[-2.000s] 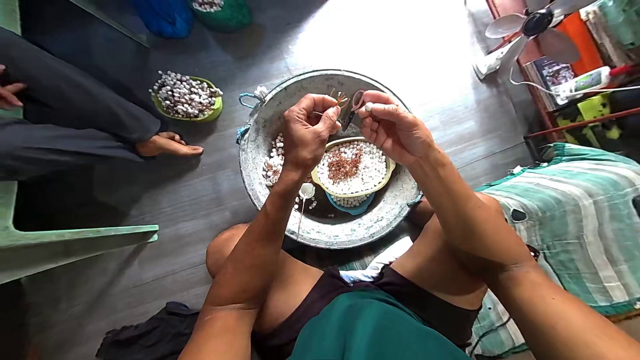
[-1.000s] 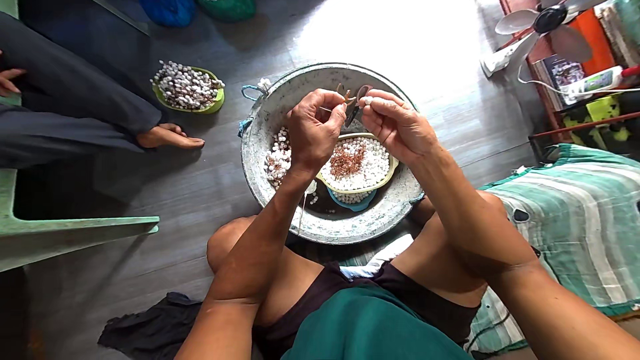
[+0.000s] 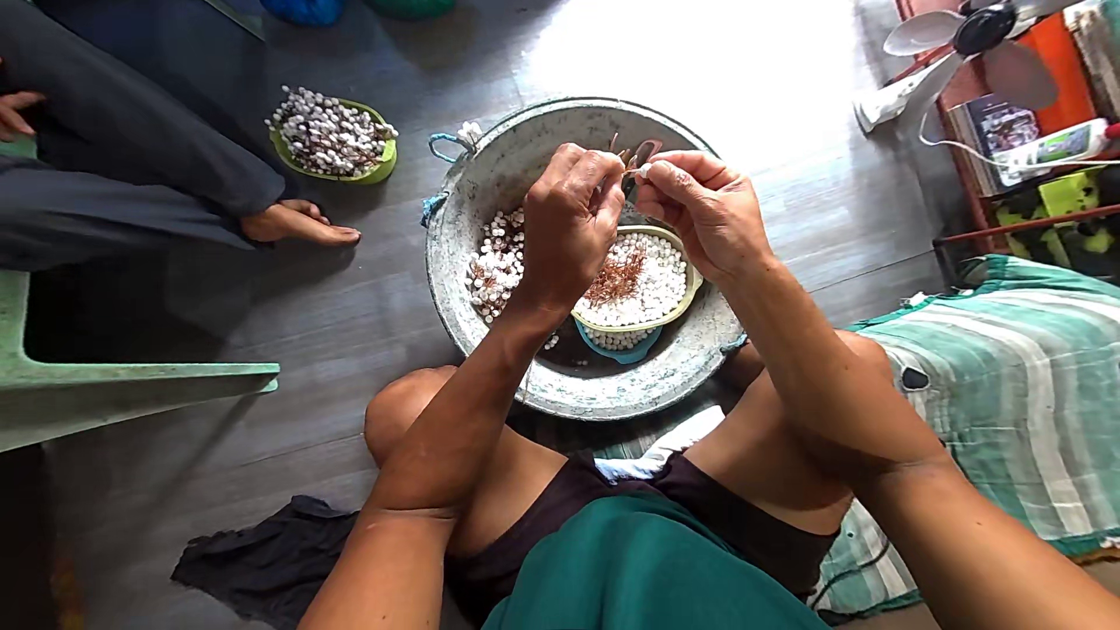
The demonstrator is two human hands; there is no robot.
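Observation:
My left hand (image 3: 577, 214) and my right hand (image 3: 704, 206) meet above the far part of a large round metal basin (image 3: 604, 394). Between the right thumb and fingers is a small white bead (image 3: 644, 171). The left fingers pinch thin brown strands whose kind I cannot tell. A loop-shaped handle, perhaps of scissors (image 3: 647, 150), shows between the hands; which hand bears it is unclear. Below them a pale yellow bowl (image 3: 691, 289) holds white beads (image 3: 656, 284) and short brown pieces (image 3: 615, 278). It rests over a blue container (image 3: 632, 353) with more beads. Brown-and-white beaded pieces (image 3: 499, 271) lie at the basin's left.
A green tub (image 3: 382, 164) of beaded pieces stands on the floor at left, near another person's bare foot (image 3: 297, 223). A green plastic chair leg (image 3: 175, 385) juts in. Dark cloth (image 3: 271, 560) lies lower left. At right are a fan (image 3: 984, 33), a rack and green striped fabric (image 3: 1015, 394).
My hands stay together over the basin, with only small shifts of the fingers. The other person's foot and the green tub have not plainly moved.

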